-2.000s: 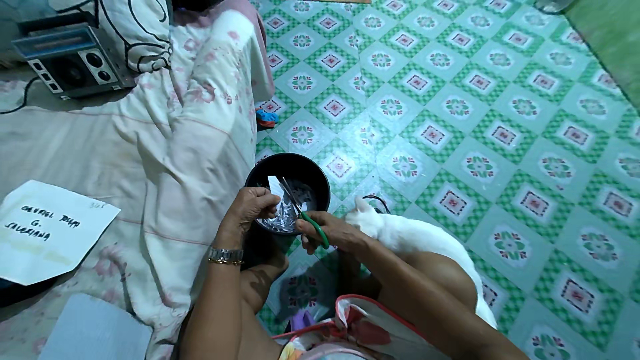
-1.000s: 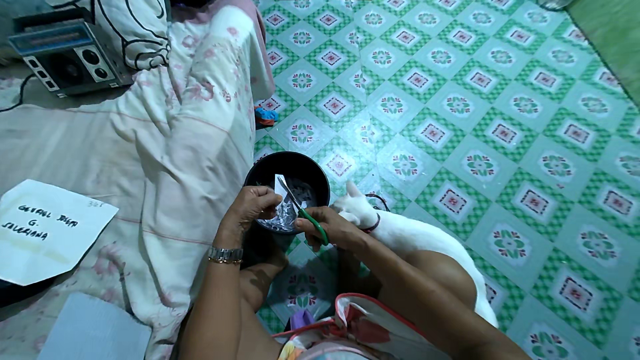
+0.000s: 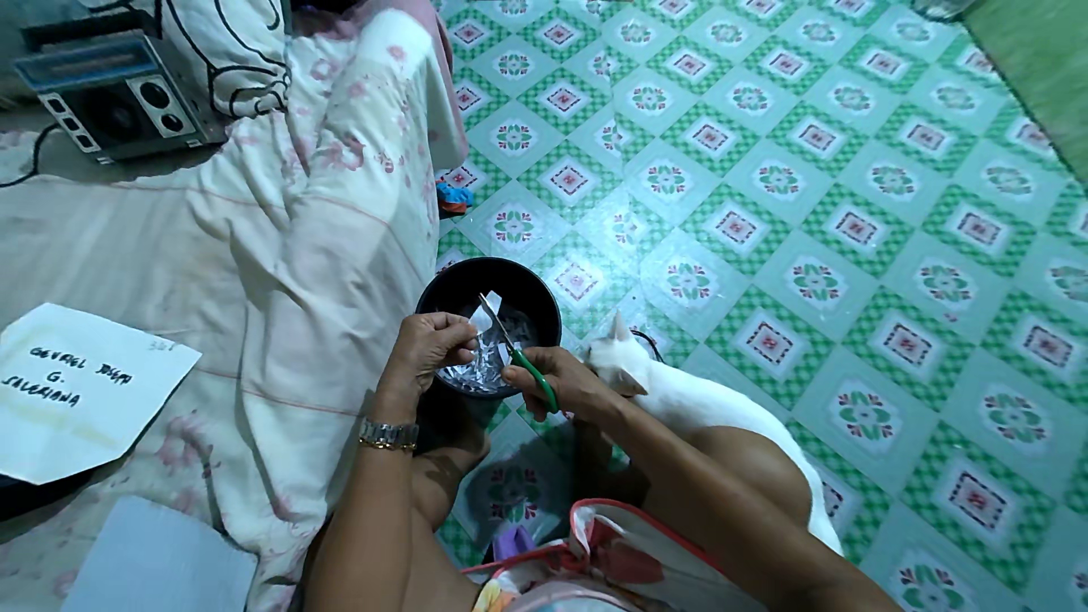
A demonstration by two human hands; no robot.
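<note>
Over a black round bin, my left hand pinches a small white piece of paper. My right hand holds green-handled scissors, whose blades point up and left beside the paper. Whether the blades touch the paper cannot be told. Many cut paper scraps lie inside the bin, below both hands. A metal wristwatch is on my left wrist.
A white cat lies against my right leg, its head near my right hand. On the left, a bed with a floral sheet bears a radio, a white paper with writing and a pale sheet. A blue and orange item lies by the bed.
The cat's head has shifted and its ears now show beside my right forearm. Both hands stay over the bin with the paper and scissors.
</note>
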